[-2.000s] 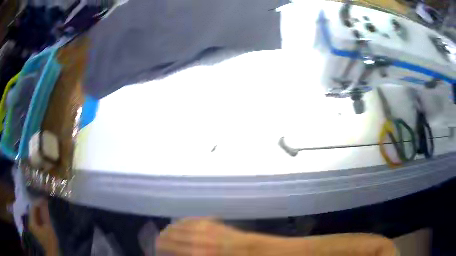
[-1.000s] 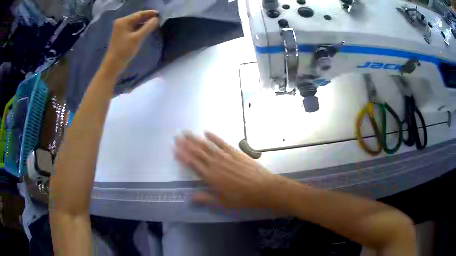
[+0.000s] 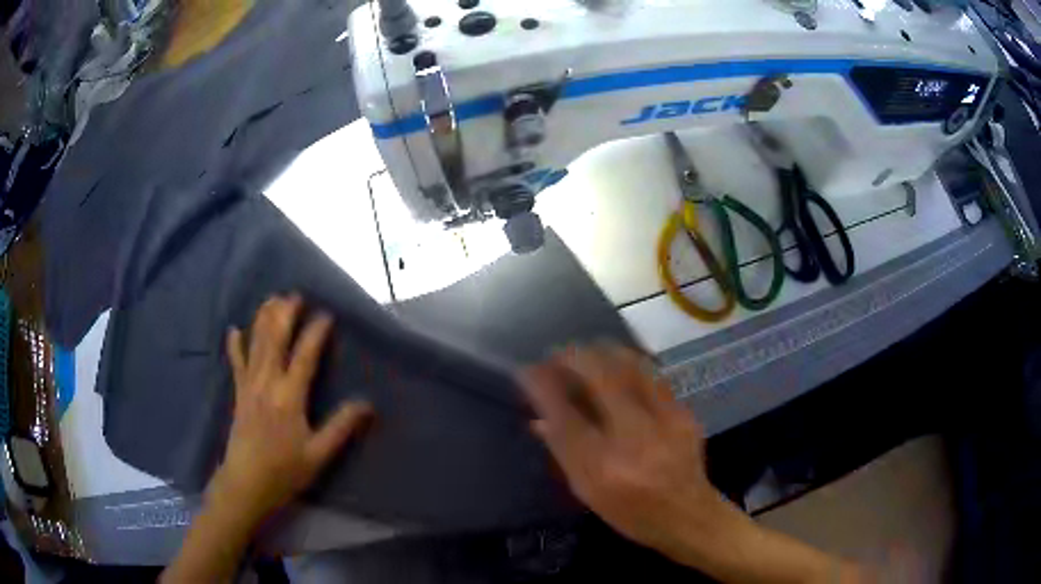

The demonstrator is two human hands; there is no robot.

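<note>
A dark grey garment panel lies across the white table left of and in front of the machine, hanging over the front edge. A lighter grey part of the cloth reaches to just below the needle area. My left hand lies on the panel with fingers spread, palm down. My right hand is blurred, at the panel's right part, with fingers bent; whether it pinches the cloth cannot be told. The sewing machine stands behind, its dark grey knob-like attachment just above the cloth.
Yellow-and-green-handled scissors and black-handled scissors lie right of the needle area. More dark grey panels lie behind and left. The table's grey front edge carries a ruler scale. A turquoise basket is cut off at far left.
The view has shifted right. A dark grey panel now covers the table in front of the machine. My left hand has come from the rear cloth onto this panel; my right hand is at its right part.
</note>
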